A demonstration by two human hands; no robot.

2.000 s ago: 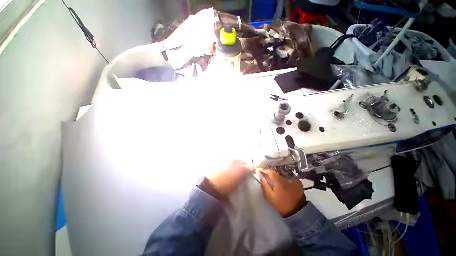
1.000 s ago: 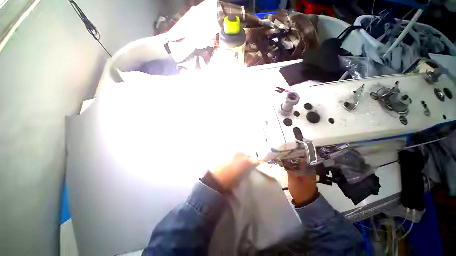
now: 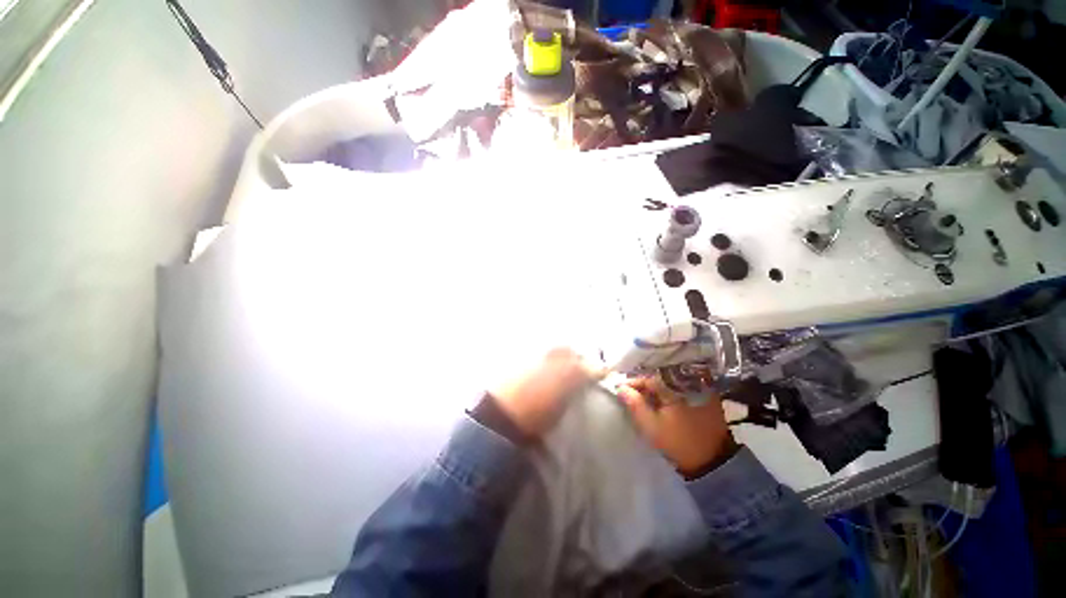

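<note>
A light grey fabric piece (image 3: 596, 491) hangs in folds from the needle area towards me, between my forearms. My left hand (image 3: 546, 395) holds its upper edge, left of the needle end of the white sewing machine (image 3: 795, 275). My right hand (image 3: 678, 426) is at the fabric's upper right edge, just below the metal thread guard (image 3: 722, 350), its fingers closed on the fabric. Lamp glare washes out the left hand's fingertips. The presser foot and needle cannot be made out behind the hands and guard.
A large grey panel (image 3: 304, 491) covers the left side. Right of my right hand lie a clear plastic bag (image 3: 824, 376) and black trim pieces (image 3: 844, 438). Behind the machine are a bottle with a yellow-green top (image 3: 544, 56), camouflage fabric (image 3: 701, 76) and a black item (image 3: 748, 138).
My right hand was partly under the machine's end one second ago; it has come back left and nearer to me, at the fabric edge. The left hand has barely moved. The fabric folds have shifted.
</note>
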